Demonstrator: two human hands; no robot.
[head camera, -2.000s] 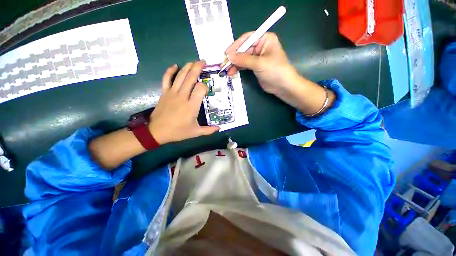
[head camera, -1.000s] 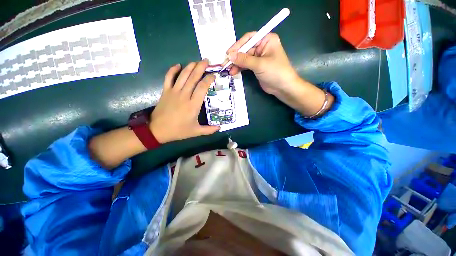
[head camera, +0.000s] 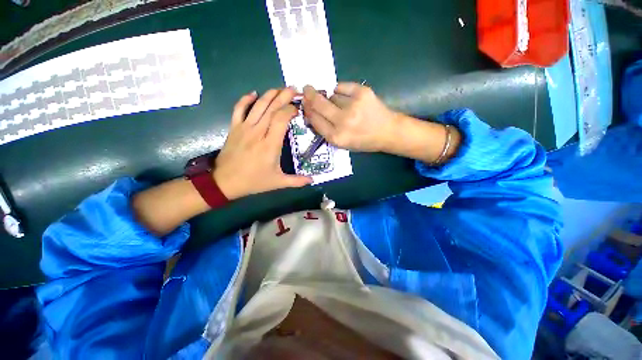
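An open phone assembly (head camera: 315, 160) lies on the near end of a long white sticker sheet (head camera: 342, 163). My left hand (head camera: 257, 146) holds the phone along its left side, thumb at the near end and fingertips at the far end. My right hand (head camera: 352, 121) is over the phone's upper right, its fingertips on the far end beside my left fingertips. Dark tweezers (head camera: 313, 147) stick out from under my right hand across the phone. My fingers hide the far end, so any small piece there cannot be made out.
A wide spare sticker sheet (head camera: 98, 81) lies at the left on the dark green mat (head camera: 232, 42). A red parts bin (head camera: 501, 31) and light-blue sheets (head camera: 559, 98) are at the upper right. A small white-ended item (head camera: 12, 223) lies at the far left edge.
The white pen-shaped stick is no longer visible. My right hand has turned over and lowered, its fingertips now at the phone's far end, with dark tweezers showing below. My left hand has barely moved.
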